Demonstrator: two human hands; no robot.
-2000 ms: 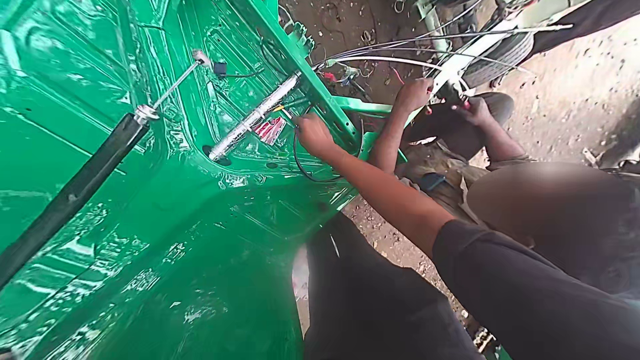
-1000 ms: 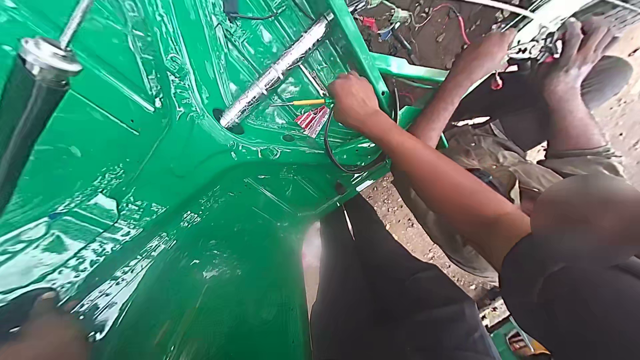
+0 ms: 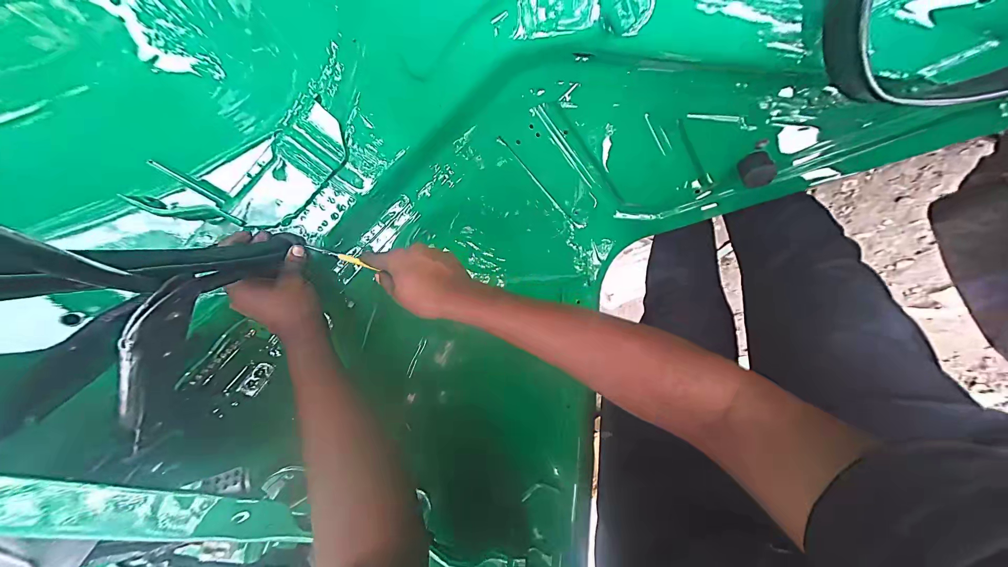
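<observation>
My left hand (image 3: 276,291) is closed around the end of a bundle of long black strips (image 3: 150,272), with the thumb on top; whether they are rubber or wrapped wiring, I cannot tell. Just to its right, my right hand (image 3: 421,279) grips a thin tool with a yellow handle (image 3: 358,261), seemingly a screwdriver. Its narrow shaft points left to the end of the black bundle, where the tip is hidden or too small to see. Both hands are over the glossy green painted body panel (image 3: 504,228) of a vehicle.
A black-edged curved part (image 3: 850,55) is at the upper right. A dark round knob or plug (image 3: 757,168) sits near the panel's edge. Dark-trousered legs (image 3: 835,291) stand beside that edge, over bare ground (image 3: 890,177). A green rail (image 3: 150,508) crosses the lower left.
The view has swung widely over the green body. My left hand, blurred at the lower left before, now holds the black bundle. The other person's hands and the silver-wrapped tube are out of view.
</observation>
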